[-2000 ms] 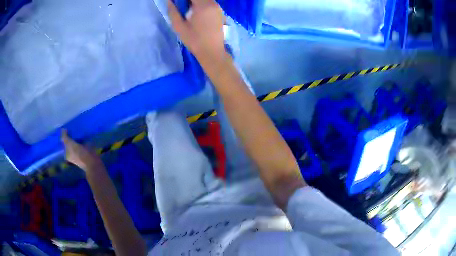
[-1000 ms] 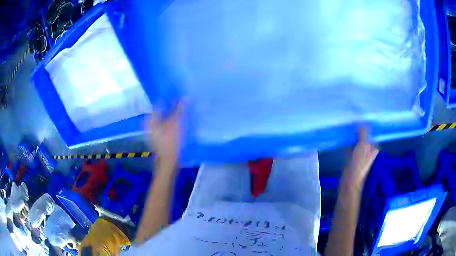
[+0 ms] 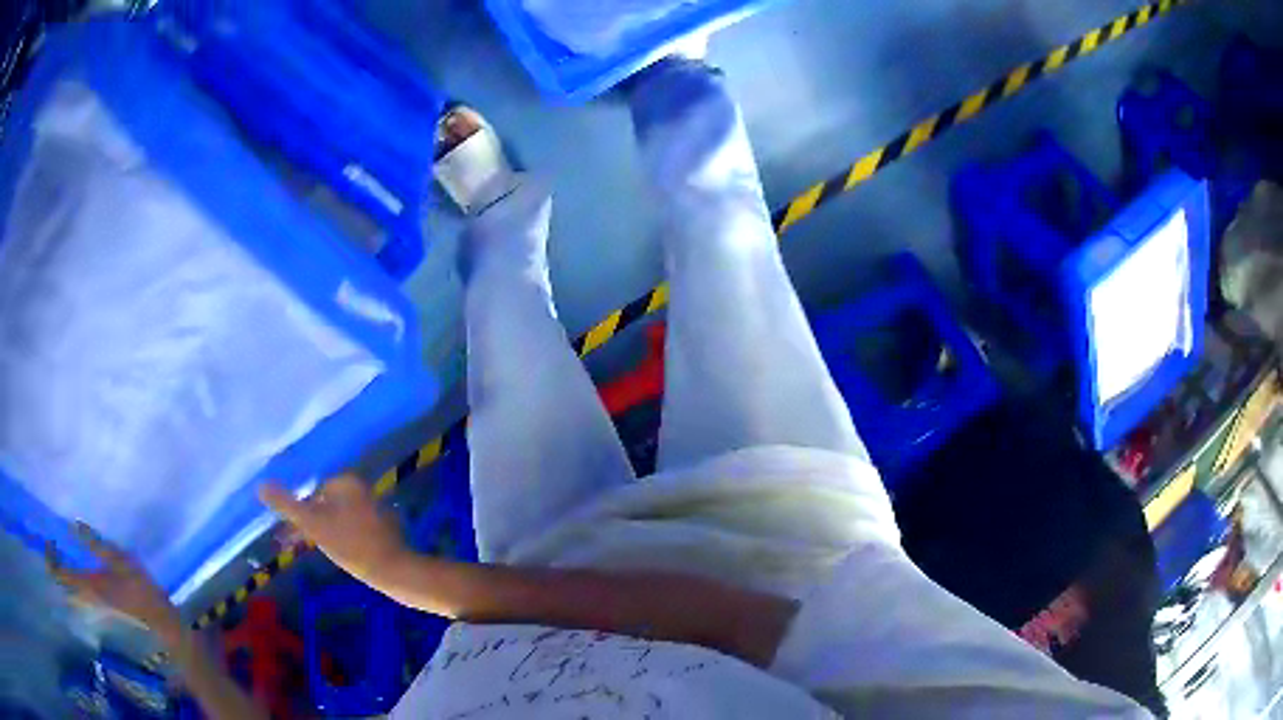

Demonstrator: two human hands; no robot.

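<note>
A blue tote (image 3: 169,324) with a wrinkled white liner lies at the left, tilted across the view. My left hand (image 3: 124,588) is at its near-left rim, fingers apart and slightly blurred. My right hand (image 3: 345,532) reaches across my body to the near rim; its fingers are apart and show no grip on the rim. Whether the fingertips still touch the tote is hard to tell.
More blue totes (image 3: 317,106) are stacked beyond it. Another lined tote (image 3: 605,35) is at the top. Striped floor tape (image 3: 872,162) runs diagonally under my legs. Blue stools (image 3: 901,359), a dark-clothed person (image 3: 1034,535) and a bright lined tote (image 3: 1143,310) are at right.
The tote that both hands held in front of me is now at the left beside stacked totes. My fingers have opened at its rim, and my legs and the floor now show.
</note>
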